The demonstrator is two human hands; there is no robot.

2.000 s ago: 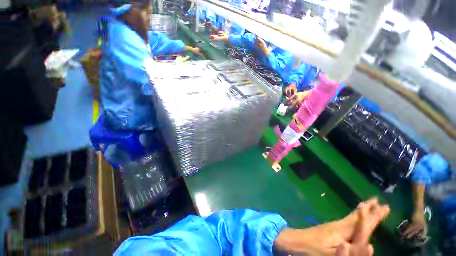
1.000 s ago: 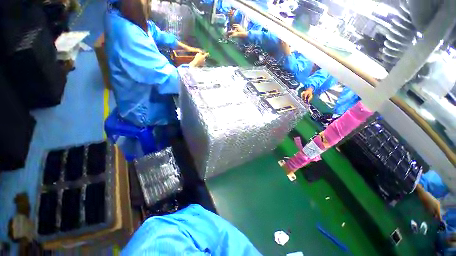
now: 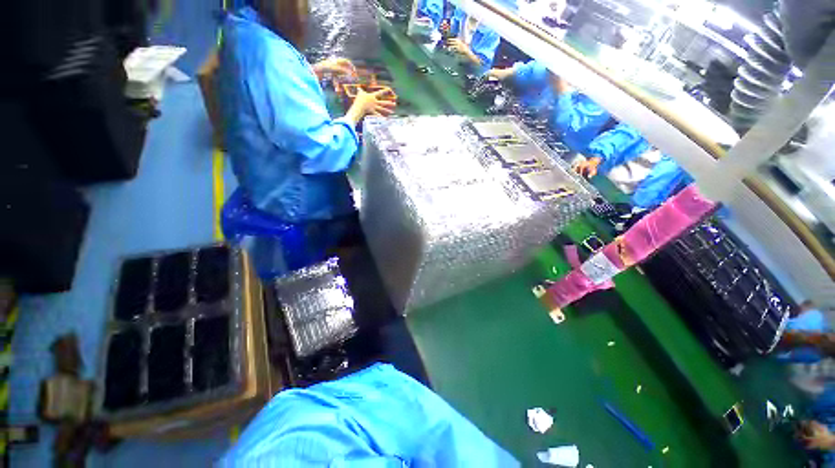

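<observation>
Neither of my hands shows; only my blue sleeve is at the bottom edge, so what they hold is hidden. Nearest in front, on the green bench [image 3: 476, 366], lie a crumpled white scrap [image 3: 539, 420] and a short pale strip [image 3: 558, 455]. A thin dark blue stick [image 3: 628, 425] lies to their right. A tall stack of silvery clear blister trays [image 3: 458, 210] stands further up the bench. Its top tray holds several flat grey panels [image 3: 520, 154] with dark and gold edges.
A pink-wrapped post [image 3: 645, 233] slants over the bench at right. Black trays [image 3: 719, 283] are stacked behind it. A person in blue [image 3: 284, 119] sits beyond the tray stack, handling an orange frame. A carton with a black tray [image 3: 174, 329] stands at lower left. Others work along the belt.
The bare hand and forearm seen at lower right two seconds ago are out of view. The view has shifted, and the scrap, strip and stick now show. The seated person's hands have spread on the orange frame.
</observation>
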